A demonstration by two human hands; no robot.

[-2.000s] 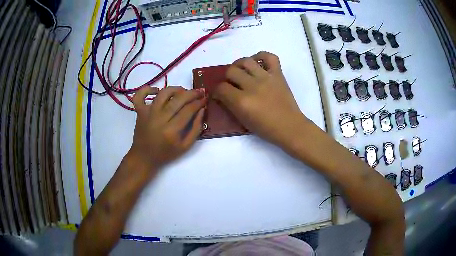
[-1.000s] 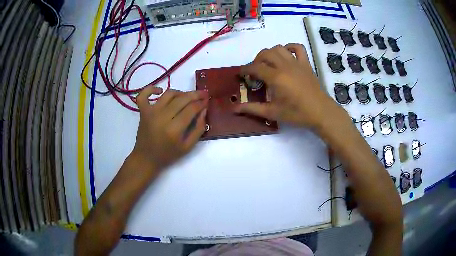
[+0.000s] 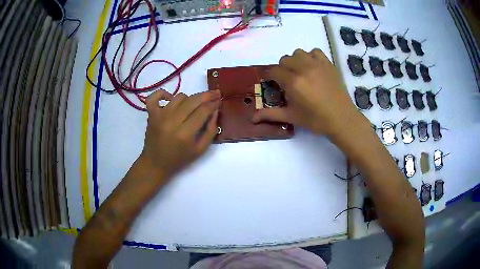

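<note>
The reddish-brown test fixture [image 3: 234,118] lies on the white bench top with screws at its corners and a small central hole. A dark speaker unit [image 3: 272,94] sits in the nest on its right half, beside a cream strip [image 3: 258,96]. Thin lead wires run left from the unit toward my left fingertips. My left hand [image 3: 181,123] has its fingers pressed together at the fixture's left edge; the contacts under them are hidden. My right hand [image 3: 310,92] holds the unit at its right side, thumb below and fingers above.
The foam tray [image 3: 339,68] with rows of units stands at right, partly under my right forearm. The tester [image 3: 197,9] is at the top with red lights. Red and black test leads [image 3: 202,51] loop at upper left. Stacked trays [image 3: 37,131] line the far left.
My right hand has moved from the fixture's left part to its right half, where the unit now shows in the nest. My left hand has stayed at the left edge. A tester light glows brighter red.
</note>
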